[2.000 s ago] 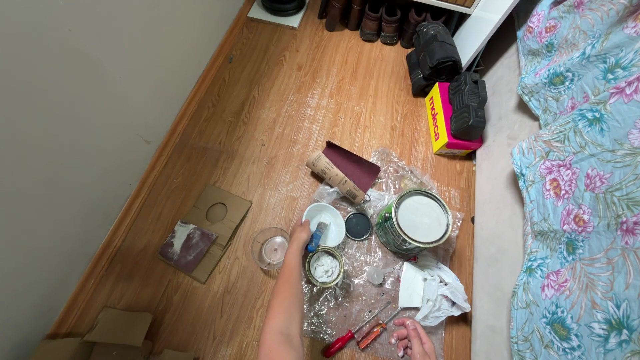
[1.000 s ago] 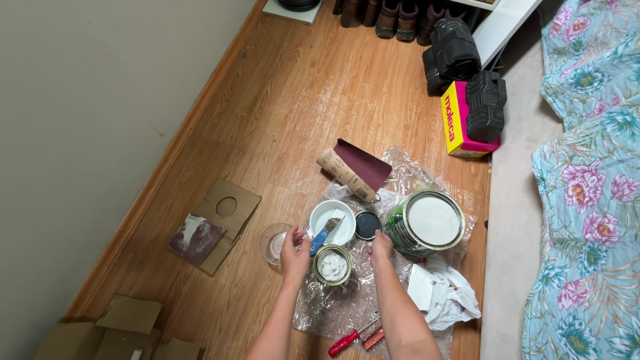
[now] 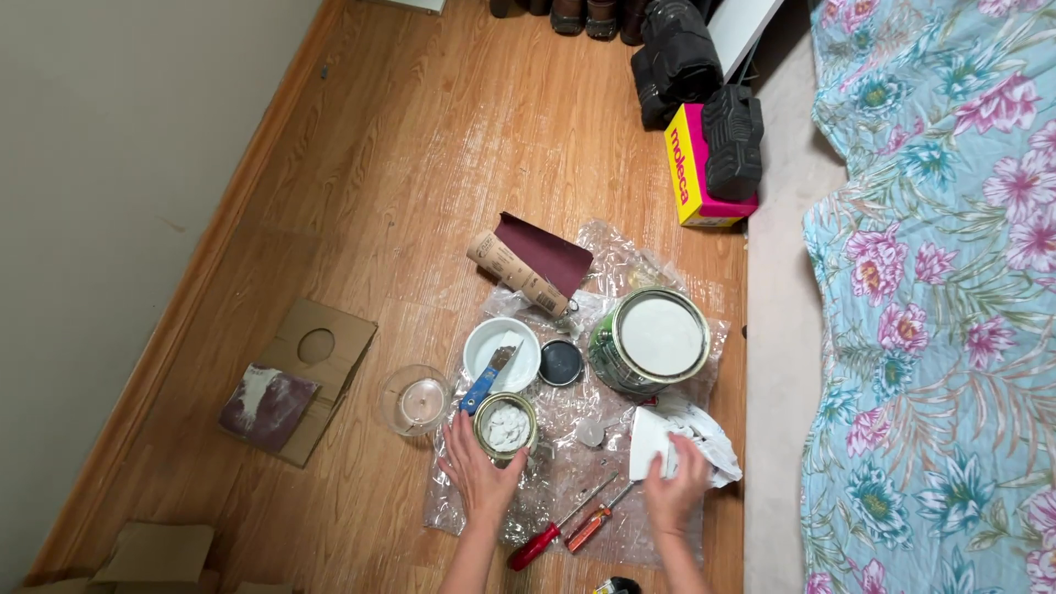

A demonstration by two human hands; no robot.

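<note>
My left hand (image 3: 481,472) wraps the near side of a small open metal can (image 3: 505,426) of white paste, thumb and fingers on opposite sides. A putty knife with a blue handle (image 3: 481,388) rests in a white bowl (image 3: 469,351), its handle end beside the can. Over a flat white piece (image 3: 645,441) and a crumpled white cloth or bag (image 3: 716,445) is my right hand (image 3: 678,487); whether it grips anything is unclear. Two screwdrivers, one with a red handle (image 3: 535,546) and one with an orange-red handle (image 3: 588,529), lie between my forearms.
A large paint can (image 3: 619,367), a black lid (image 3: 561,363) and a sandpaper roll (image 3: 516,272) sit around the plastic sheet (image 3: 569,421). Left are a clear bowl (image 3: 392,404) and cardboard (image 3: 346,330) with used sandpaper (image 3: 268,408). A shoe box (image 3: 689,165) stands near the bed.
My left hand has moved from beside the putty knife to the small can. My right hand has moved from the black lid to the flat white piece.
</note>
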